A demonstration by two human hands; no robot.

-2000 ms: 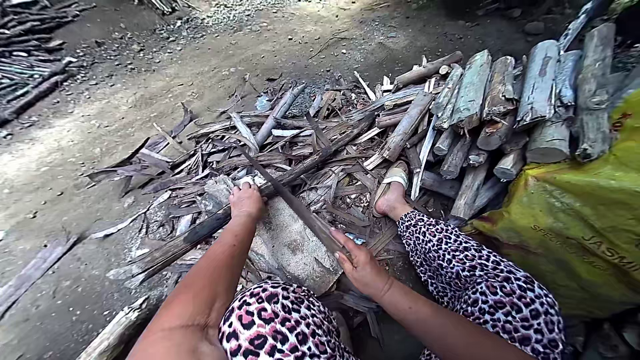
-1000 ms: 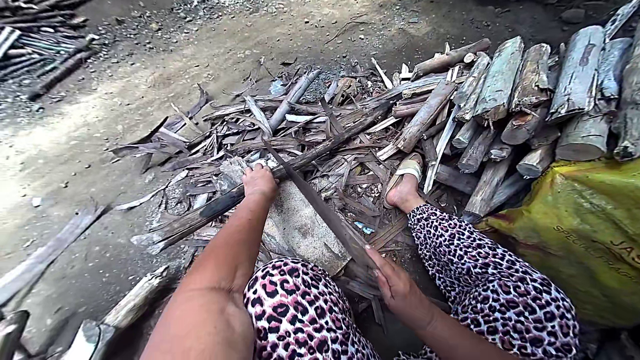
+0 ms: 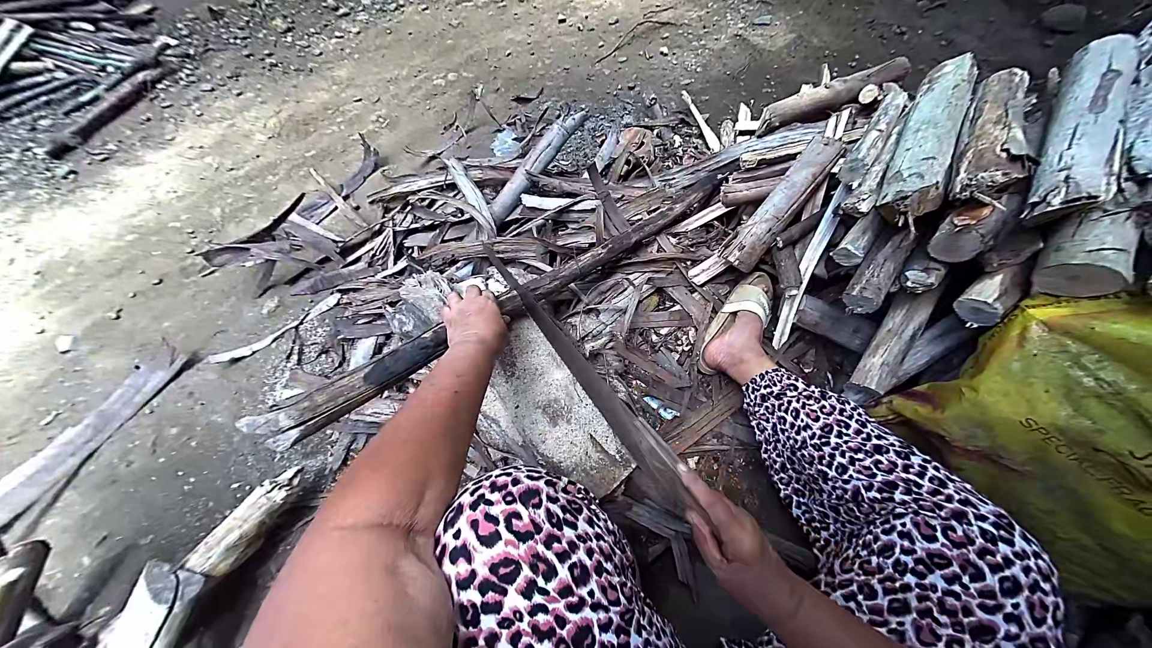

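My left hand point(image 3: 474, 319) is closed on a long, dark, charred-looking branch point(image 3: 589, 261) that lies slantwise over a pale rough stone slab point(image 3: 549, 405). My right hand point(image 3: 733, 540) grips the near end of a long, flat, tapering blade point(image 3: 594, 387), which looks like a handsaw; its handle is hidden in the hand. The blade crosses the branch just right of my left hand, its narrow tip pointing away from me. Whether its edge bites into the wood cannot be seen.
Bark strips and split wood point(image 3: 540, 193) surround the slab. Cut logs point(image 3: 927, 135) are stacked at the right, above a yellow printed sack point(image 3: 1044, 432). My sandaled foot point(image 3: 740, 328) rests among the scraps. More logs point(image 3: 238, 531) lie lower left, thin sticks point(image 3: 81, 67) upper left.
My right hand has drawn back toward my body, and more of the blade shows between it and the branch. My left hand has stayed on the branch. The view has shifted somewhat.
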